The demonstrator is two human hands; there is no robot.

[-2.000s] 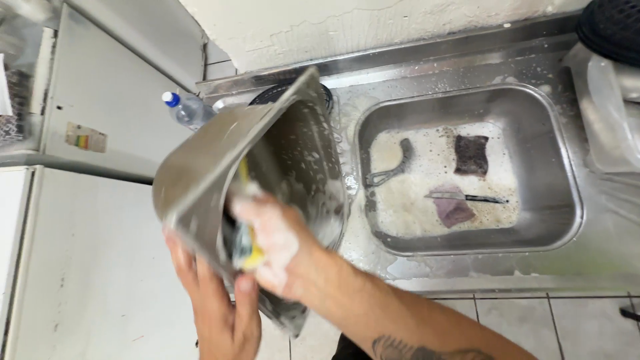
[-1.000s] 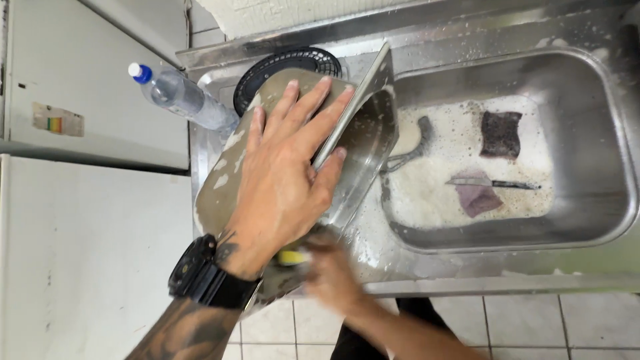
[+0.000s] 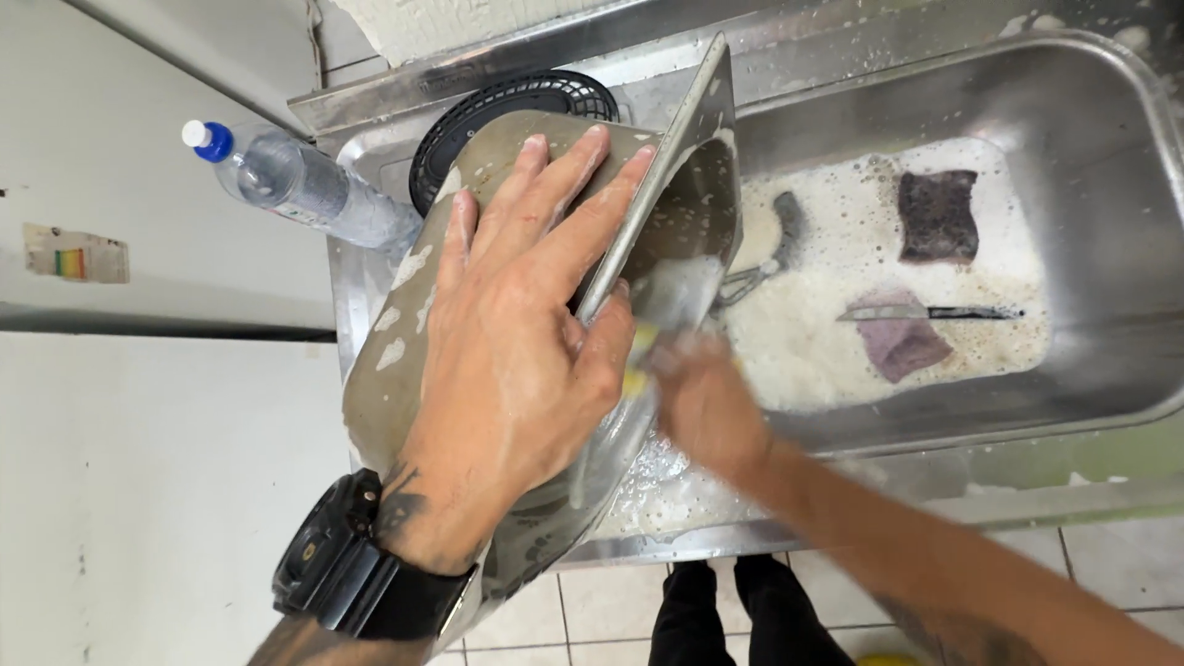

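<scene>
A deep metal pan (image 3: 398, 356) with soap suds on it is tilted on its side over the left end of the sink unit. My left hand (image 3: 527, 324), with a black watch on the wrist, lies spread over its outer wall, the thumb at the rim. Blurred by motion, my right hand (image 3: 708, 402) is at the pan's opening with a yellow scrubbing sponge (image 3: 638, 361) in its fingers. Soapy water fills the sink's bottom, where a knife (image 3: 971, 313) lies across a purplish cloth or pad (image 3: 897, 347), near a dark scouring pad (image 3: 938, 216) and a grey-handled utensil (image 3: 786, 227).
A clear plastic bottle (image 3: 305, 185) with a blue and white cap leans at the left, beside a black round plastic basket (image 3: 444, 139). The steel sink basin (image 3: 1110, 277) is on the right. White appliance fronts (image 3: 157, 499) stand at the left, a wall behind.
Two seconds ago my left hand was under the pan's lower edge; it now lies over the outer wall. My right hand has moved from deeper inside the pan to its near opening.
</scene>
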